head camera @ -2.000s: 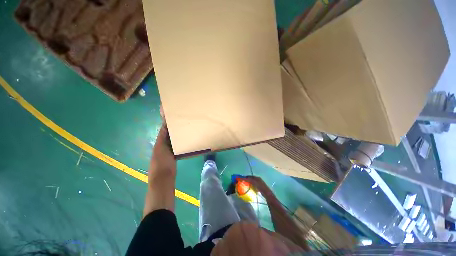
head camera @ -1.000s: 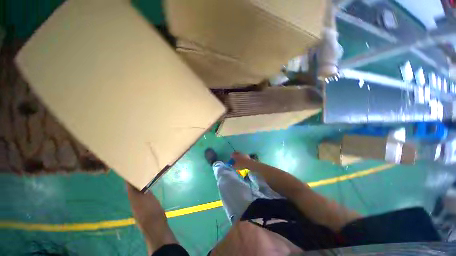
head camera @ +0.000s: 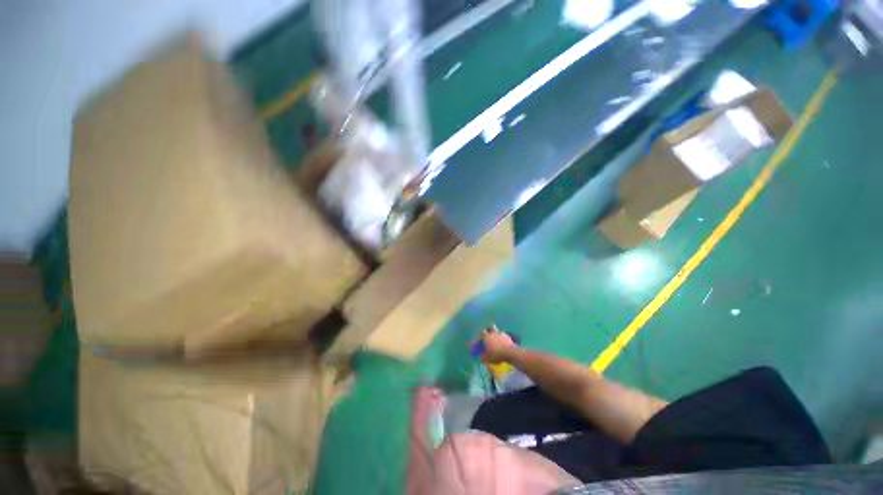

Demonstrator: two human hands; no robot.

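Note:
My right hand (head camera: pixel 498 348) is small in the lower middle, in front of my body. It is closed around a small blue and yellow object (head camera: pixel 501 369), which looks like a tape dispenser; my fingers hide part of it. My left hand is not in view. A large brown carton (head camera: pixel 184 213) stands at the left, blurred. More brown cardboard (head camera: pixel 165 416) lies directly below it in the picture. A stack of flattened cartons (head camera: pixel 436 290) leans near the bench end.
The conveyor bench (head camera: pixel 542 145) runs to the upper right with small white items on it. An open carton (head camera: pixel 697 155) with white contents stands on the green floor beside it. A yellow line (head camera: pixel 678 280) crosses the floor. Pale wrapped material (head camera: pixel 363 189) lies by the bench end.
The view has swung round towards the bench and floor at the right. The carton held by my left hand and that hand are no longer seen. My right hand still holds the blue and yellow object.

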